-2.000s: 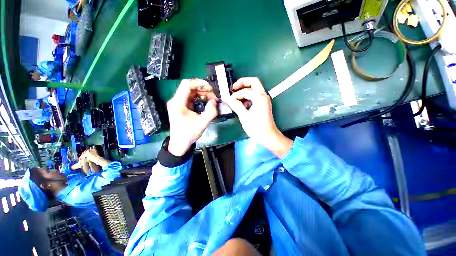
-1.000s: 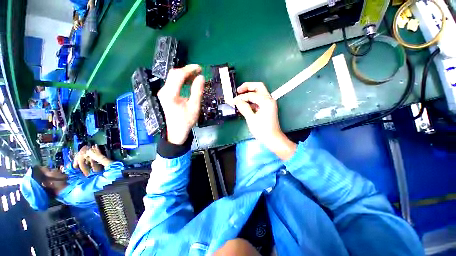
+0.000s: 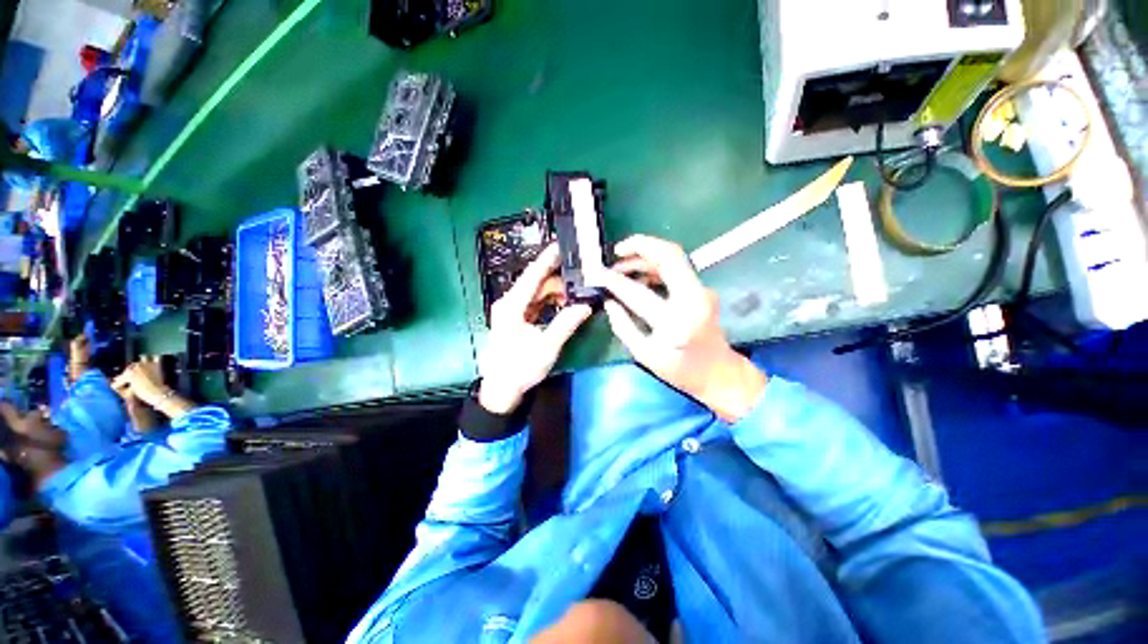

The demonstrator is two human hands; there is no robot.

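An open black camera housing stands on the green bench in front of me. Its left half, the front half with circuit board (image 3: pixel 506 252), lies flat. Its right half, the rear half (image 3: pixel 562 216), is tilted up and bears a white tape strip (image 3: pixel 585 227) along its length. My left hand (image 3: pixel 526 333) grips the housing's lower end, with its fingertips partly hidden. My right hand (image 3: pixel 674 321) has its fingertips at the lower end of the strip and rear half.
Closed grey camera units (image 3: pixel 413 130) and a blue parts bin (image 3: pixel 266 289) are at the left. A white tape dispenser (image 3: pixel 888 76), a yellowish tape tongue (image 3: pixel 781 224), tape rings and a power strip (image 3: pixel 1105 239) are at the right. A co-worker (image 3: pixel 95 440) sits at far left.
My left hand has come back from above the circuit-board half to the housing's lower end. The rear half is tilted up more. The view has shifted somewhat.
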